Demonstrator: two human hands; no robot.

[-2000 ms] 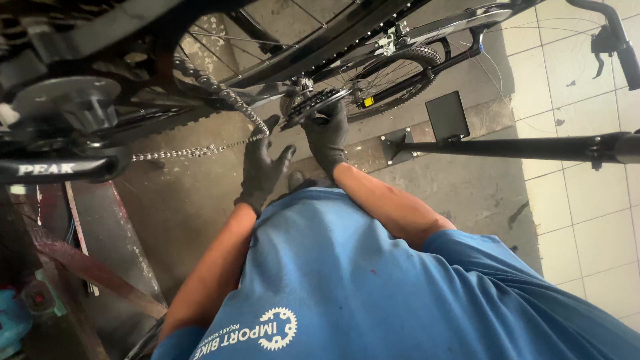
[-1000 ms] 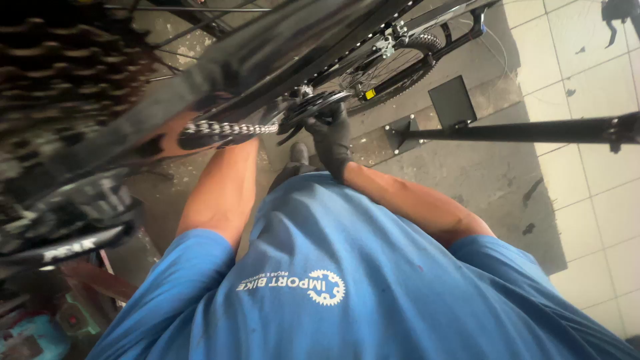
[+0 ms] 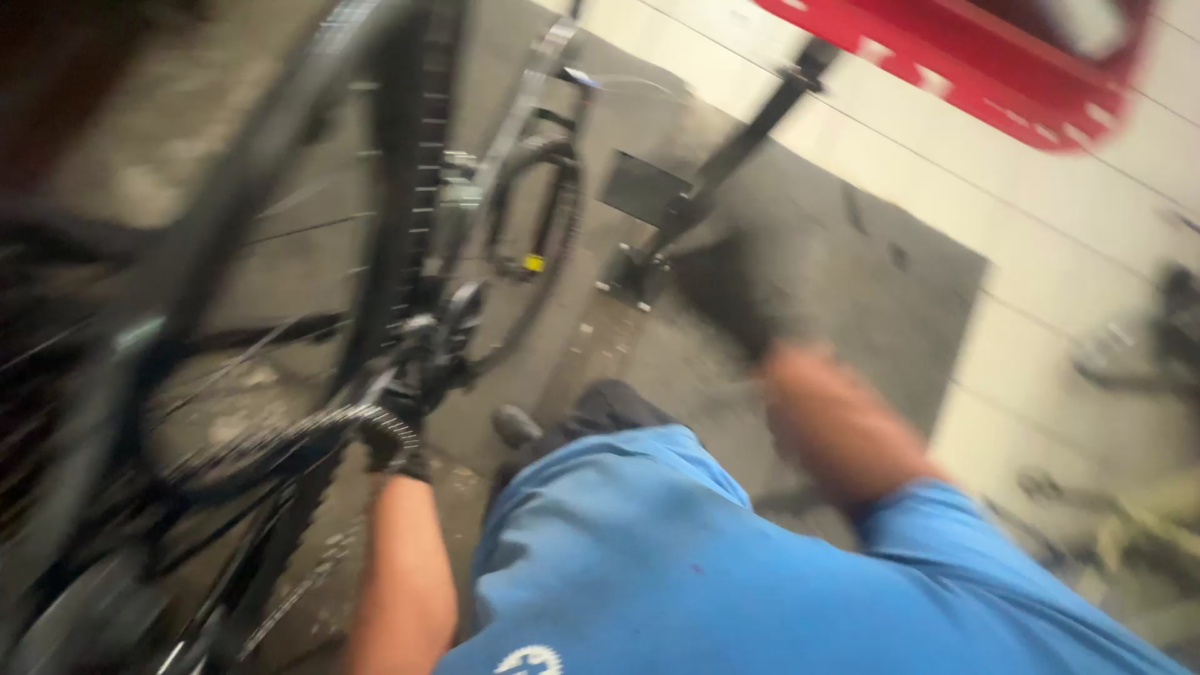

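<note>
My left hand (image 3: 398, 445), in a dark glove, is at the bicycle's drivetrain, partly hidden behind a curved chain (image 3: 366, 412); its fingers and grip do not show clearly. My right hand (image 3: 731, 286), gloved too and badly blurred, is off the bike, over the grey floor beside the base of a black stand (image 3: 722, 150). Whether its fingers are apart cannot be made out. Dark frame tubes (image 3: 216, 197) of the bicycle fill the left side, with a toothed black sprocket or derailleur area (image 3: 422, 347) just above my left hand.
A red tray or panel (image 3: 975, 66) juts in at the upper right. Farther down lies a bicycle wheel (image 3: 562, 216) with a yellow mark. A black plate (image 3: 645, 187) adjoins the stand. Blurred dark and yellowish objects (image 3: 1153, 534) sit at the right edge on pale tiles.
My right hand has left the drivetrain and moved right, toward the stand. The view has swung strongly, bringing the red object into sight. My left glove, hidden one second ago, shows in part.
</note>
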